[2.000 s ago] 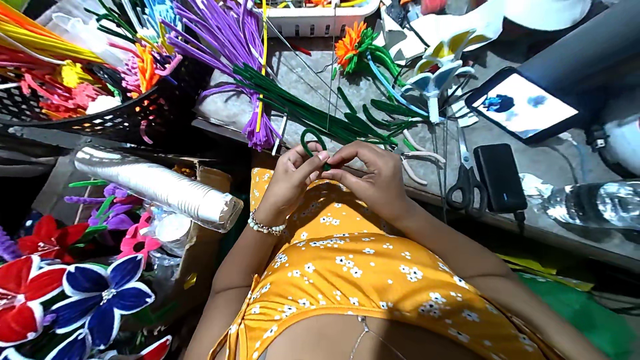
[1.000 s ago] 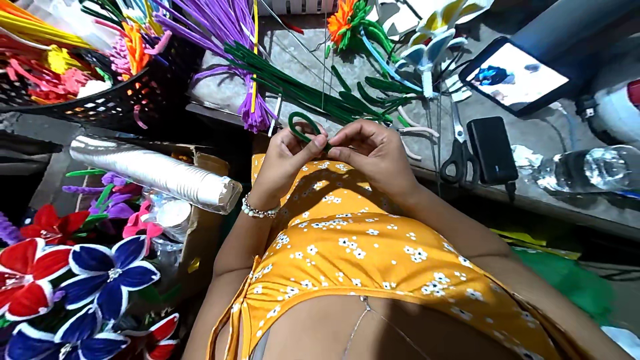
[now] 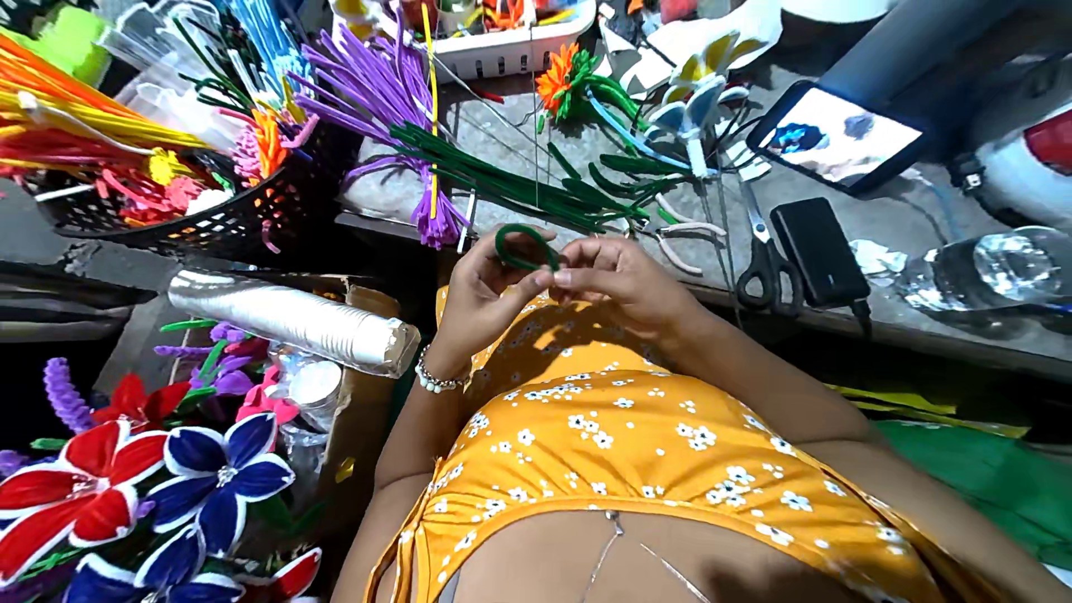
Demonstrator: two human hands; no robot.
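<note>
Between both hands, above my lap, is a dark green pipe cleaner [image 3: 507, 244] bent into a loop. My left hand [image 3: 494, 285] pinches its lower end, the loop standing up above the thumb. My right hand [image 3: 615, 276] meets the left at the same end, thumb and fingertips pressed on it. Just beyond the hands, a bunch of dark green pipe cleaners [image 3: 511, 184] lies on the grey tabletop across a purple bunch [image 3: 377, 100]. Pliers with pale handles [image 3: 682, 243] and black-handled scissors [image 3: 769, 268] lie to the right of them.
A black basket [image 3: 276, 205] of colourful pipe cleaners stands at left, above a sleeve of stacked cups [image 3: 289, 318] and pipe-cleaner flowers [image 3: 222, 473]. On the table are a white basket [image 3: 511, 46], an orange flower [image 3: 559, 79], a lit tablet [image 3: 837, 138], a power bank [image 3: 819, 251] and a clear bottle [image 3: 988, 268].
The green pipe cleaner stays looped between my hands. The loop stands more open and upright above my left thumb than two seconds ago.
</note>
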